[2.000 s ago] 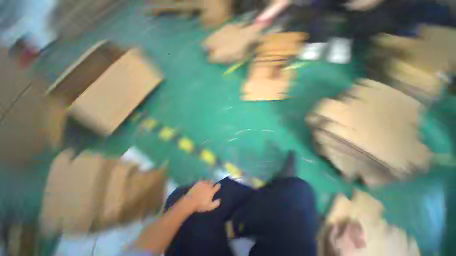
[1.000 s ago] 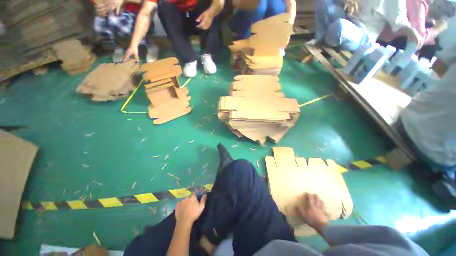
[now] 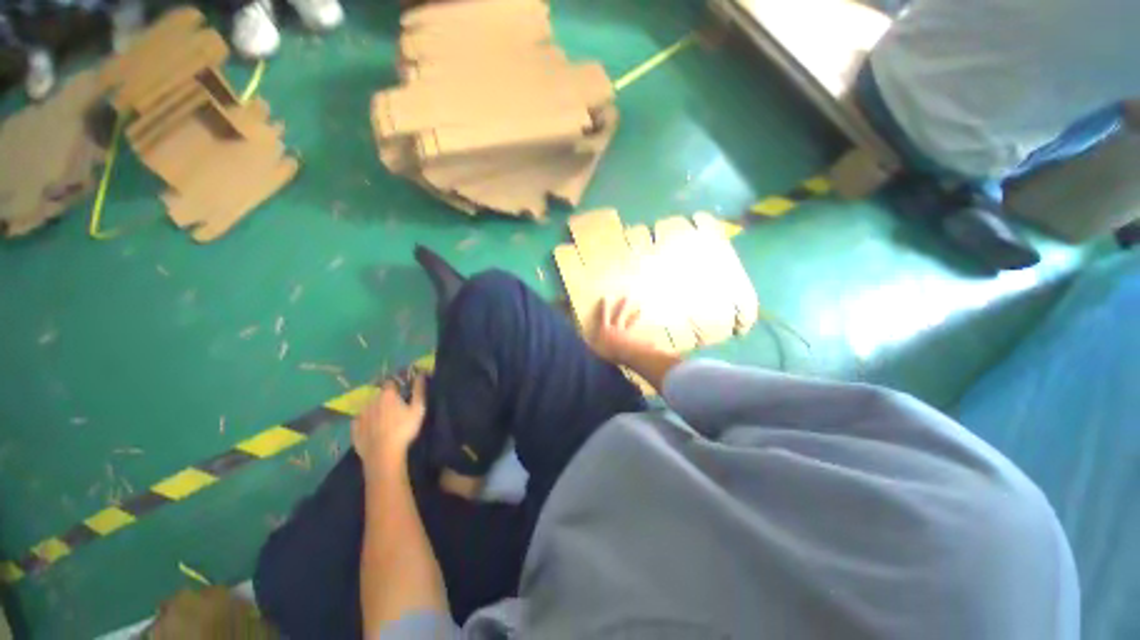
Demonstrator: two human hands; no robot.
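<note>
A flat box blank (image 3: pixel 675 281) lies on the green floor beside my right knee, its slotted tabs pointing away from me and its middle washed out by glare. My right hand (image 3: pixel 615 333) rests on its near left part with the fingers spread; the thumb is not clearly seen, and no lifting of the board shows. My left hand (image 3: pixel 390 423) is empty and rests on my left leg, fingers loosely bent.
A thick stack of blanks (image 3: pixel 494 106) stands ahead. A part-folded box (image 3: pixel 206 131) and more flat blanks (image 3: pixel 50 156) lie at far left. Striped tape (image 3: pixel 269 440) crosses the floor. A seated person (image 3: pixel 988 88) is by the pallet (image 3: pixel 806 63). Blue sheeting (image 3: pixel 1075 413) is at right.
The view has swung right and down, so the blanks appear further up and left. My right hand has shifted to the blank's left part. My left hand stays on my leg.
</note>
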